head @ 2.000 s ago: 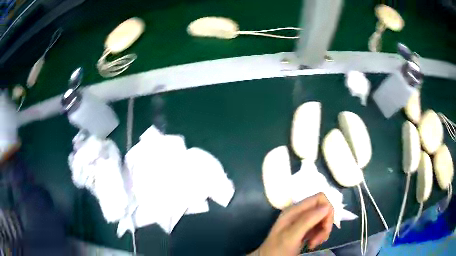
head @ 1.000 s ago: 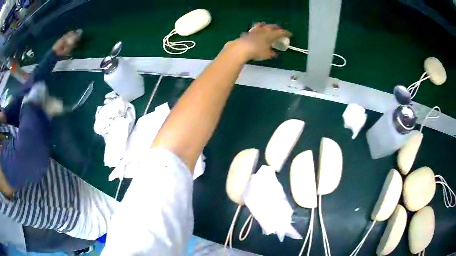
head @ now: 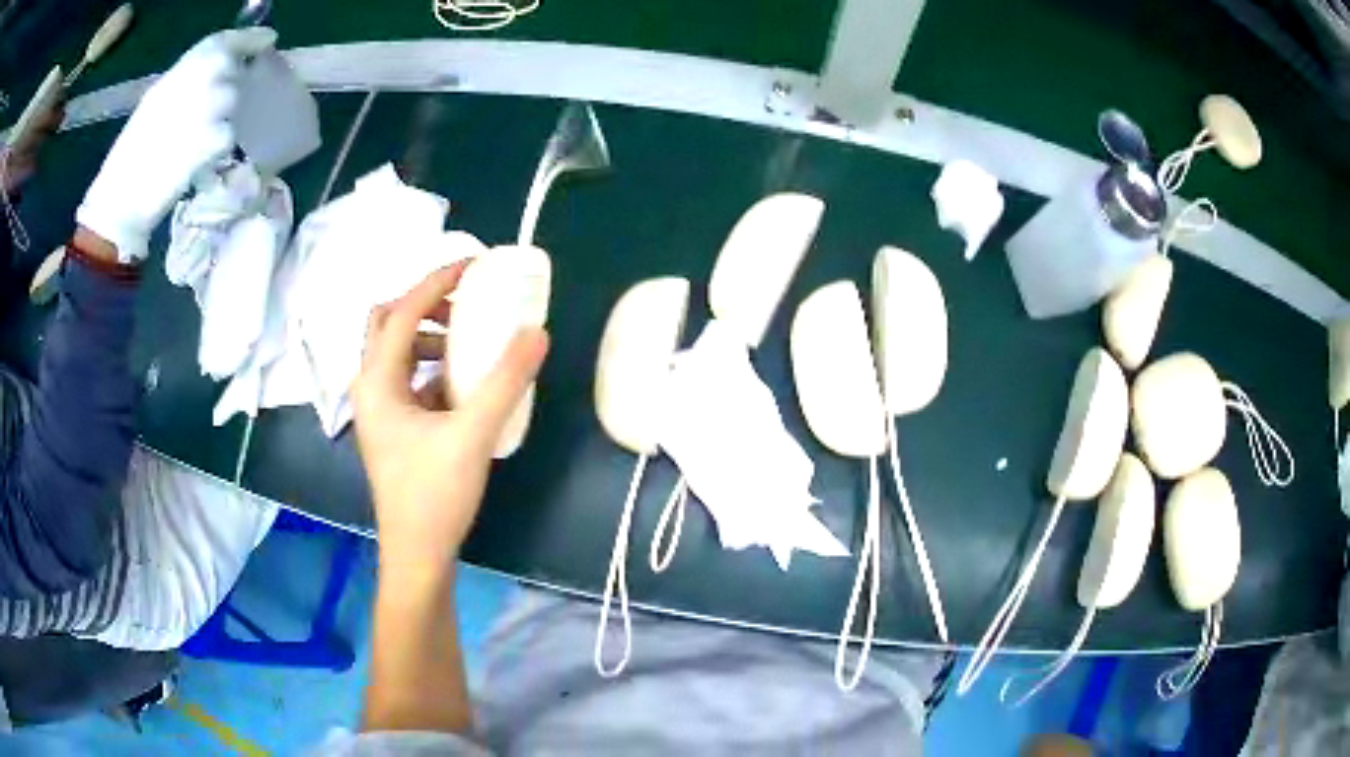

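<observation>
My left hand [head: 430, 399] is shut on a cream wired mouse (?) [head: 496, 318] at left centre, thumb on its right side, fingers on its left. Its pale cable runs up to a blurred wedge shape. To the right lie several cream units with looped cables, one of them [head: 637, 362] nearest my hand. A crumpled white wipe [head: 740, 444] lies over the dark green bench between them, touching units. A small skin-toned patch shows at the bottom edge, right of centre; whether it is my right hand cannot be told.
White wipes [head: 348, 296] are piled at left. A co-worker's white-gloved hand [head: 178, 141] is at the left bottle [head: 279, 111]. A second bottle [head: 1073, 252], a small white wad [head: 968, 204] and another group of units [head: 1180, 414] are at right. A pale rail [head: 637, 101] with a post runs behind.
My left hand has come back from the conveyor beyond the rail to the bench, now holding a unit. The co-worker's gloved hand has moved to the left bottle. The view has shifted.
</observation>
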